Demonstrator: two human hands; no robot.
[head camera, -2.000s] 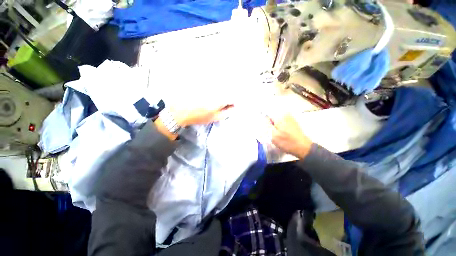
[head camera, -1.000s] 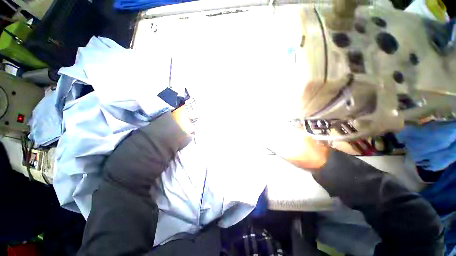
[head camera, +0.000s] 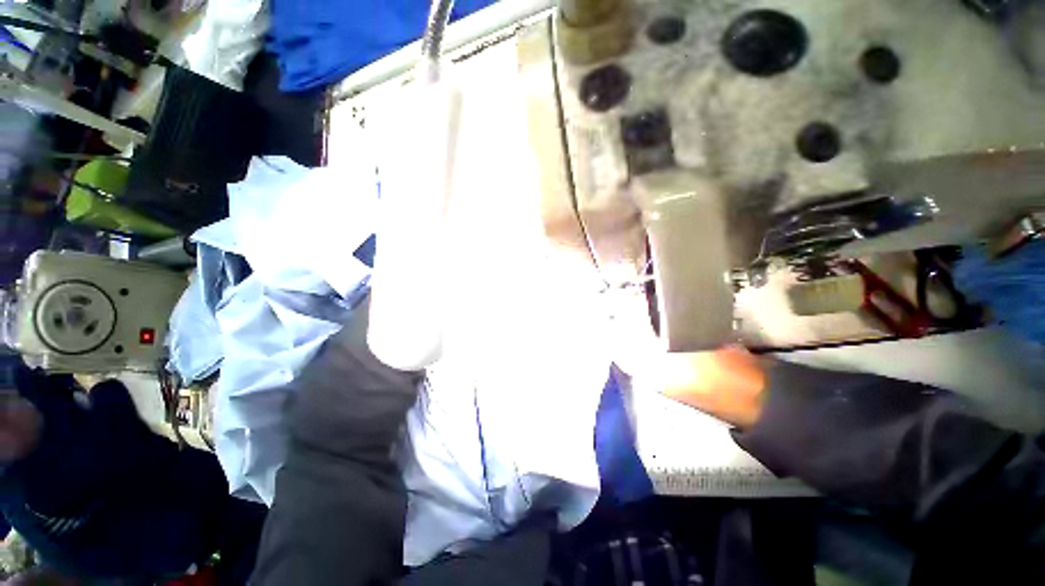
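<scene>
A pale blue garment (head camera: 281, 332) lies heaped on the left of the table and hangs over its front edge. A royal blue part (head camera: 620, 441) hangs beside it. The cream sewing machine head (head camera: 733, 137) stands at upper right. My right hand (head camera: 716, 383) is low beside the machine's front end; its fingers are lost in glare, so its grip cannot be told. My left hand is hidden by glare and a white lamp-like tube (head camera: 415, 252); only its grey sleeve shows. The needle area is overexposed.
Red-handled snips (head camera: 888, 300) and black scissors handles (head camera: 940, 292) lie right of the machine front. The table's ruled edge (head camera: 710, 481) runs in front. A royal blue pile (head camera: 344, 40) is behind the table. Another machine (head camera: 97, 309) and a person in dark clothes (head camera: 109, 481) are at left.
The view has moved closer to the machine head, which looks larger. The white tube has come into view over my left hand. My right hand has stayed near the machine front.
</scene>
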